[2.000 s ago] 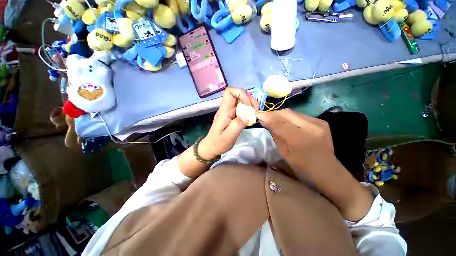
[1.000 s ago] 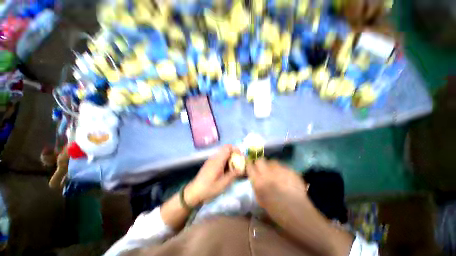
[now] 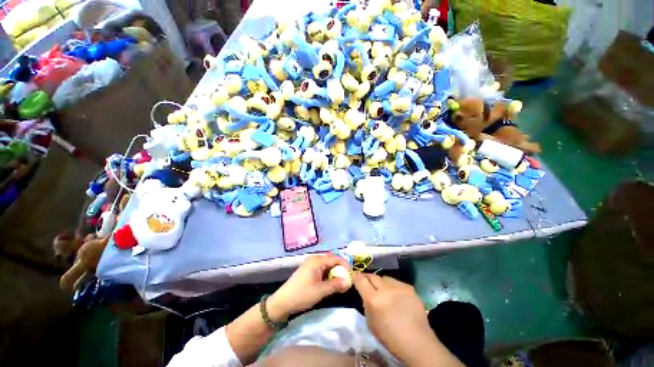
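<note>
My left hand (image 3: pixel 313 284) holds a small pale yellow-white plush piece (image 3: pixel 340 277) in its fingertips, in front of the table's near edge. My right hand (image 3: pixel 386 301) is just right of it, fingertips pinched together close to the piece; whatever is between them is too small to tell. A second pale plush piece (image 3: pixel 358 249) with a yellow cord and a bit of blue lies just beyond my fingers at the table edge. A white cylinder (image 3: pixel 373 196) stands on the table beyond, with thin pale thread near its base.
A smartphone (image 3: pixel 299 218) lies on the grey-blue table (image 3: pixel 401 233). Behind is a large heap of yellow-and-blue plush toys (image 3: pixel 315 107). A white plush (image 3: pixel 159 215) and looped cable are left, a brown plush toy (image 3: pixel 479 118) right. A yellow sack (image 3: pixel 510 36) stands behind.
The view has tilted up, so the whole heap and the table's far side now show. Both hands sit lower in view and still hold close together at the plush piece.
</note>
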